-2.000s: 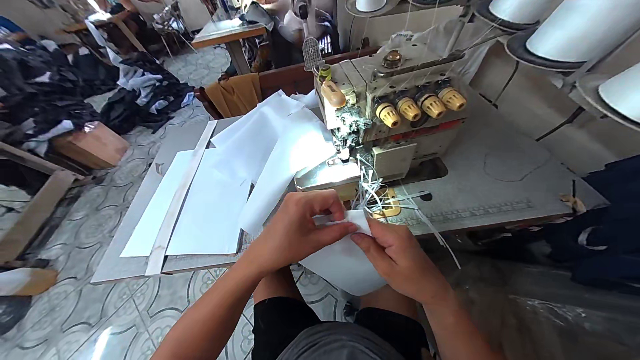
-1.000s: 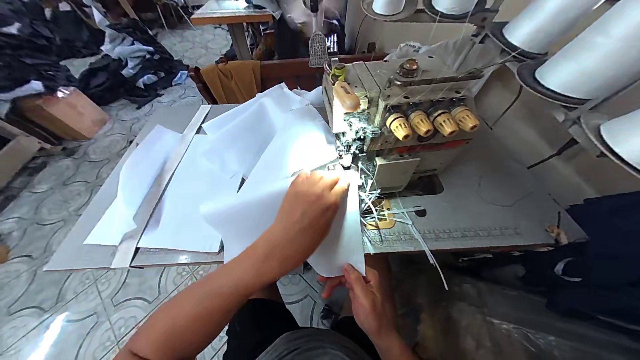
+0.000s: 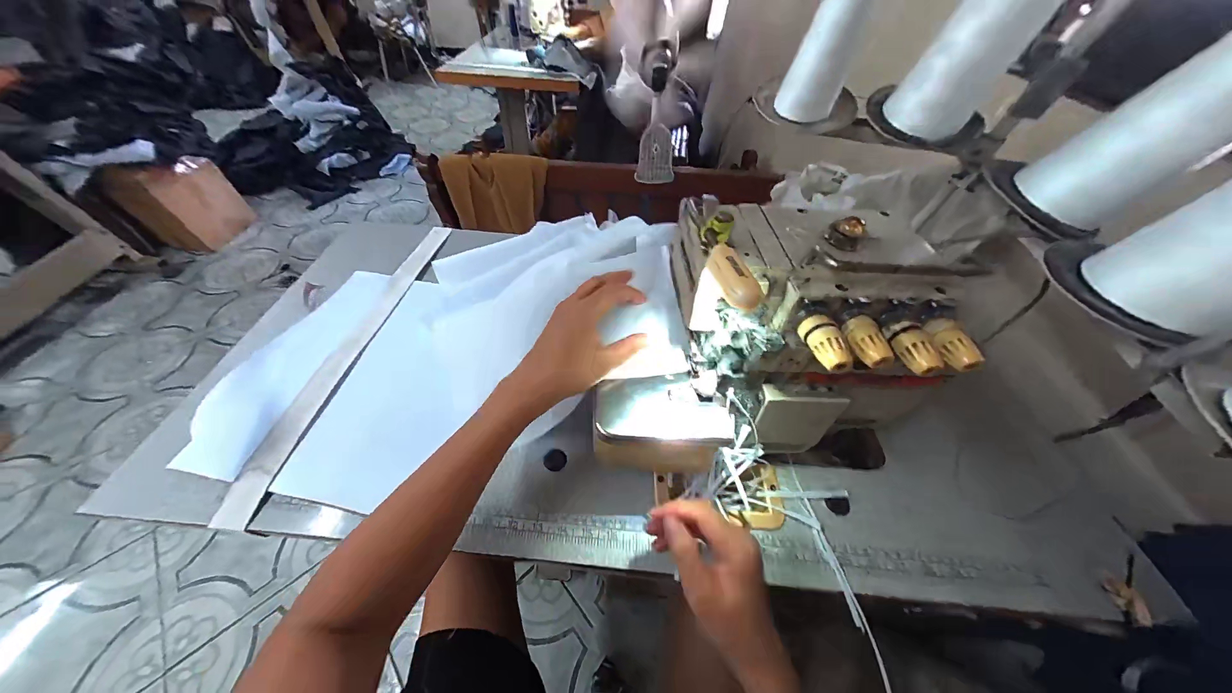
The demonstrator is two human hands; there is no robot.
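Observation:
My left hand (image 3: 587, 332) rests with its fingers spread on white fabric pieces (image 3: 520, 308), just left of the presser foot area of an overlock sewing machine (image 3: 837, 318). My right hand (image 3: 707, 549) is near the table's front edge, its fingertips drawn together below a bunch of white trimmed strips (image 3: 741, 476); whether it pinches anything is not clear. The machine's lamp lights the metal plate (image 3: 664, 409) in front of the needle. A long flat strip (image 3: 332, 385) lies across the white fabric sheets on the left.
Large white thread cones (image 3: 924, 87) stand at the upper right. A wooden chair back with a brown cloth (image 3: 496, 191) is behind the machine table (image 3: 539, 510). Piled dark fabric and a cardboard box (image 3: 178, 202) sit on the tiled floor at the upper left.
The white fabric has moved away from the table's front edge to beside and behind the needle area. My left hand has moved farther back with it; my right hand no longer holds its lower corner.

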